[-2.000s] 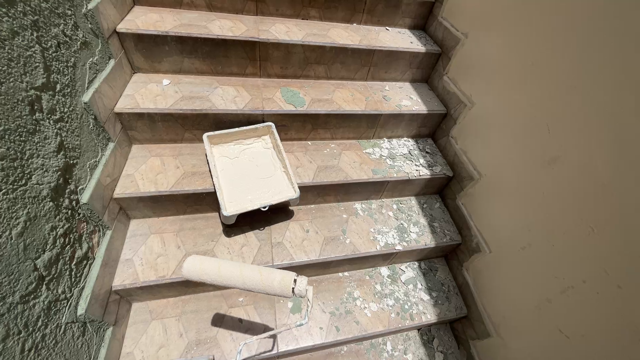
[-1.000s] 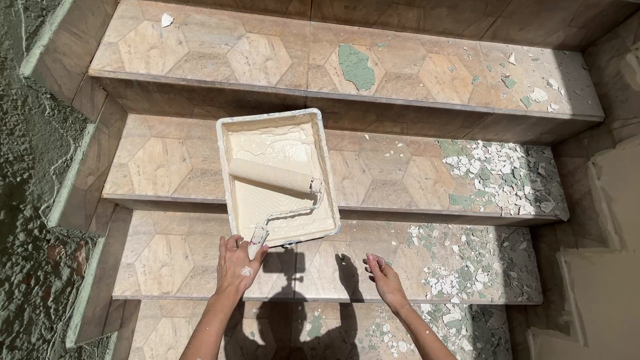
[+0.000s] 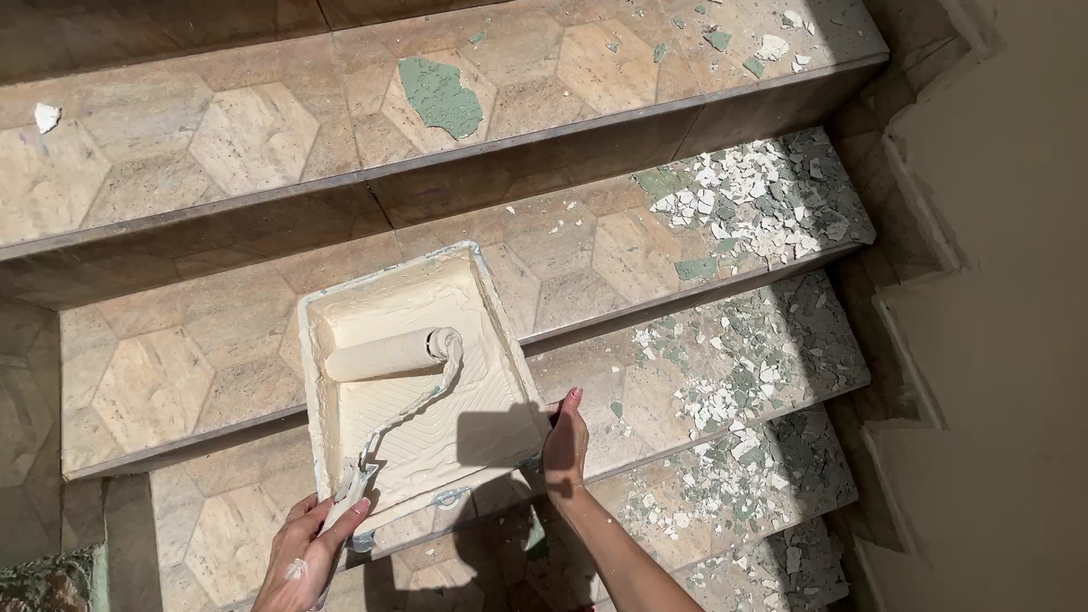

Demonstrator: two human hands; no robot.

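A paint tray [image 3: 497, 297] holding cream paint lies tilted across the tiled steps. In its well rests a paint roller [image 3: 387, 355] coated in the same cream, its wire frame running down over the ribbed slope to the handle [image 3: 347, 501] at the tray's lower left corner. My left hand [image 3: 308, 544], with a white smear on its back, is closed around that handle and the tray's edge there. My right hand [image 3: 567, 446] is at the tray's lower right side, fingers against or behind the rim; their grip is partly hidden.
Chips of white and green paint [image 3: 748, 357] cover the right ends of several steps. A larger green flake [image 3: 440, 98] and a small white chip [image 3: 48, 117] lie on the upper step [image 3: 255, 136]. A beige wall [image 3: 1011, 340] stands at the right. Shadows fall across the lower steps.
Both hands have come to the tray; my right hand was apart from it a second ago. The roller lay outside the tray in the oldest frame and now rests in it. The view has moved closer.
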